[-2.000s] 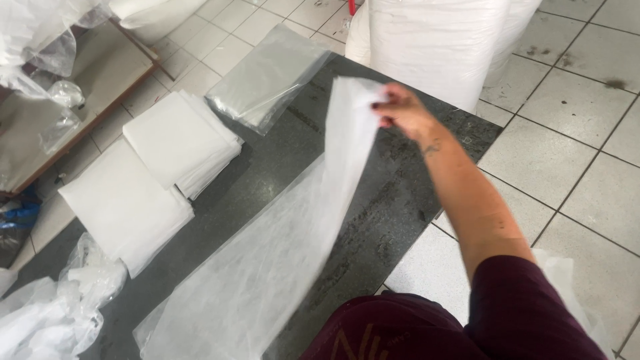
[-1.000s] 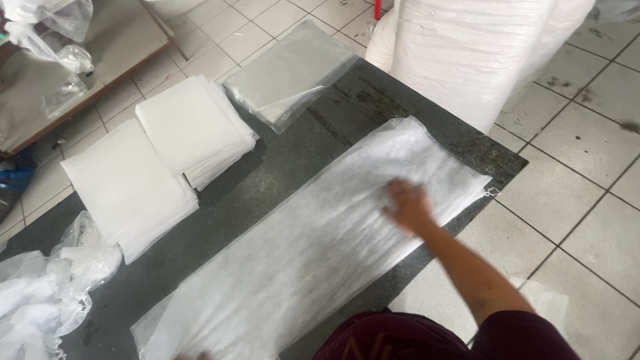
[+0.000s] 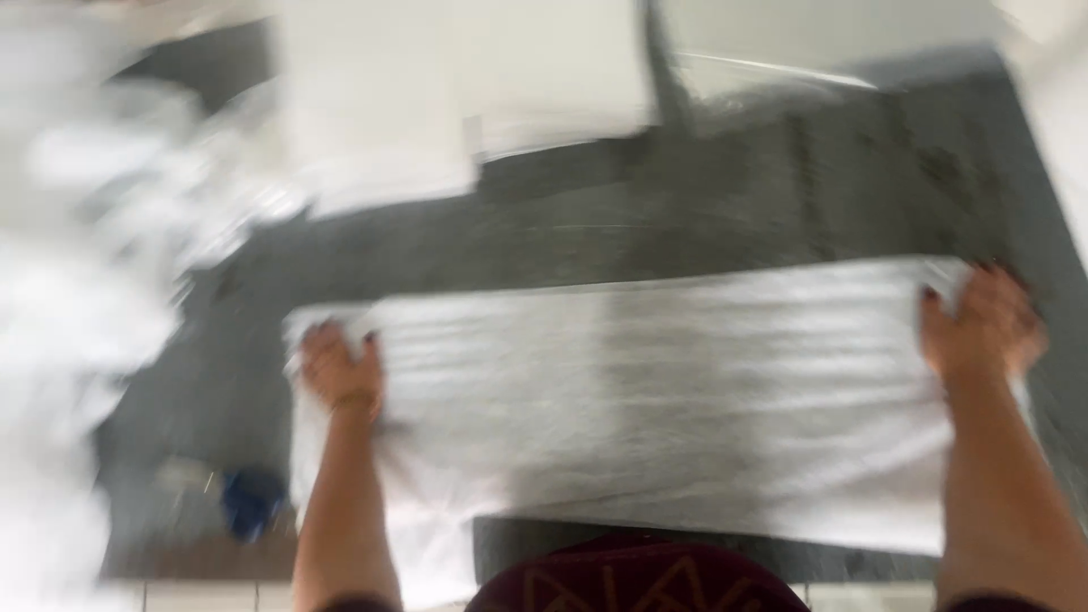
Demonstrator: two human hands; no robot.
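Observation:
A long, translucent white sheet (image 3: 646,399), thin and rumpled, lies across the dark grey table (image 3: 561,221) in front of me. My left hand (image 3: 340,365) rests on its left end near the far corner, fingers spread. On the right end, near the other far corner, is my right hand (image 3: 986,323), blurred, with its thumb apart from the fingers. Both hands look flat on the sheet; whether any edge is pinched I cannot tell.
Folded white sheets (image 3: 382,102) lie in stacks beyond the sheet, with a clear plastic stack (image 3: 790,51) to their right. Crumpled clear plastic (image 3: 76,289) covers the table's left side. A small blue object (image 3: 252,503) sits near the front edge, left of my forearm.
The sheet, lifted at one end by a hand two seconds ago, now lies spread on the table. Both hands are now at its ends. The view has turned strongly and come closer.

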